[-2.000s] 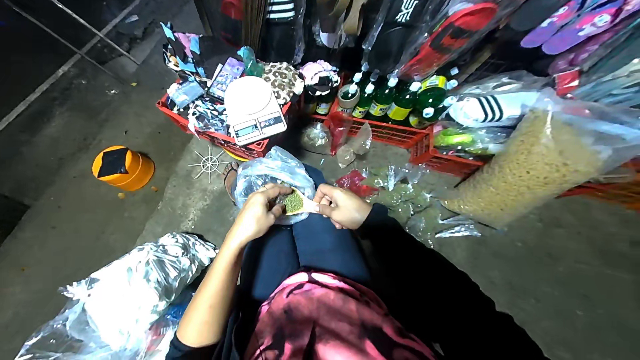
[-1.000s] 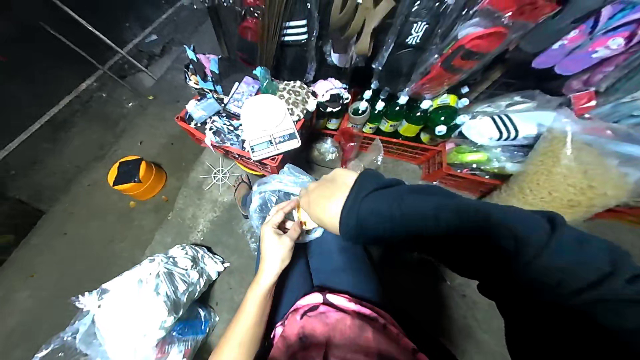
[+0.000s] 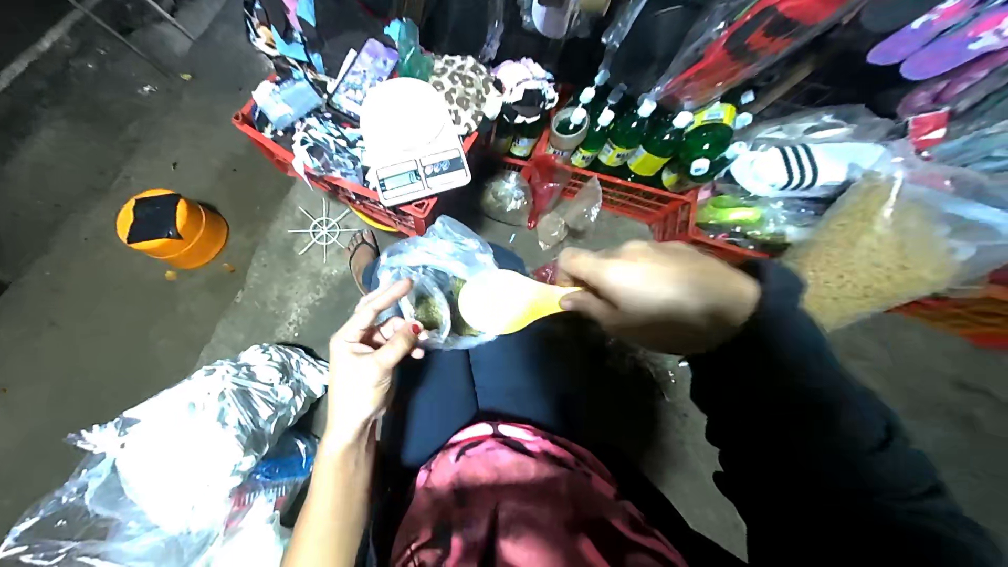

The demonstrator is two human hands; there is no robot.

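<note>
On my lap lies a clear plastic bag (image 3: 441, 248) with green, dried-looking contents inside. My right hand (image 3: 657, 295) grips the handle of a pale yellow plastic scoop or spoon (image 3: 504, 302), whose broad end is over the bag's right side. My left hand (image 3: 374, 339), with a red-painted nail, holds the rim of a small clear bag (image 3: 429, 307) between thumb and fingers; some green material shows in it. The small bag is at the left side of the larger bag's mouth.
A white kitchen scale (image 3: 413, 142) stands on a full red crate (image 3: 346, 189). Behind are green bottles (image 3: 654, 146) in another crate. A large bag of yellowish pieces (image 3: 874, 244) is at right, an orange container (image 3: 177, 228) at left, and a silvery plastic bundle (image 3: 213, 425) at lower left.
The right hand has moved right from beside the left hand, and the pale yellow scoop is now plainly visible in it. The view has shifted somewhat.
</note>
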